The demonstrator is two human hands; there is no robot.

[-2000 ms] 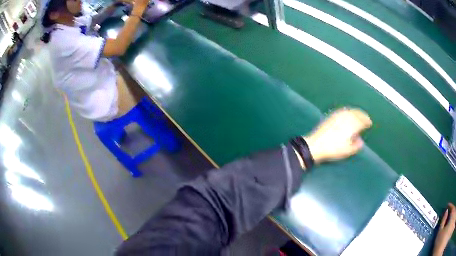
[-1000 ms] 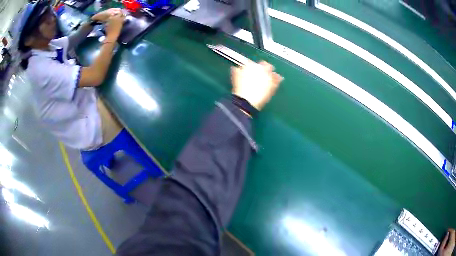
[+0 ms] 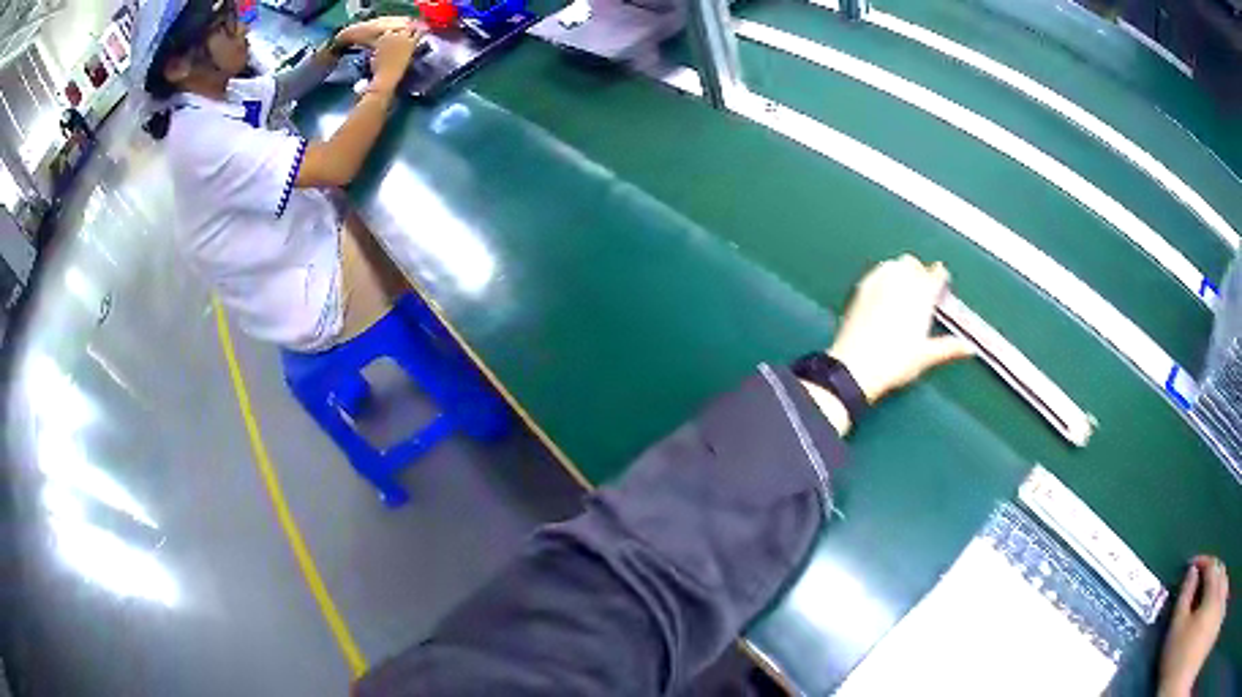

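Observation:
My left hand (image 3: 896, 327), in a dark sleeve, reaches out over the green bench and holds one end of a long narrow bar (image 3: 1019, 373) between thumb and fingers. The bar points towards the lower right. A second narrow bar (image 3: 1092, 542), pale with small marks along its face, lies along the far edge of a clear ridged tray (image 3: 1076, 588). A bright white sheet or contents (image 3: 983, 637) fills most of the tray. My right hand (image 3: 1196, 629) is at the right edge, partly cut off, close to the second bar's end; its grip is unclear.
Long white strips (image 3: 953, 204) curve across the green surface beyond the bench. A shiny layered stack (image 3: 1223, 388) stands at the far right. A metal post (image 3: 711, 55) rises at the top. A person in a white shirt (image 3: 252, 225) sits on a blue stool (image 3: 388, 395) at left.
My left hand first reached towards a bar farther up the bench; it has now come back right with a bar at its fingers. The view has shifted too.

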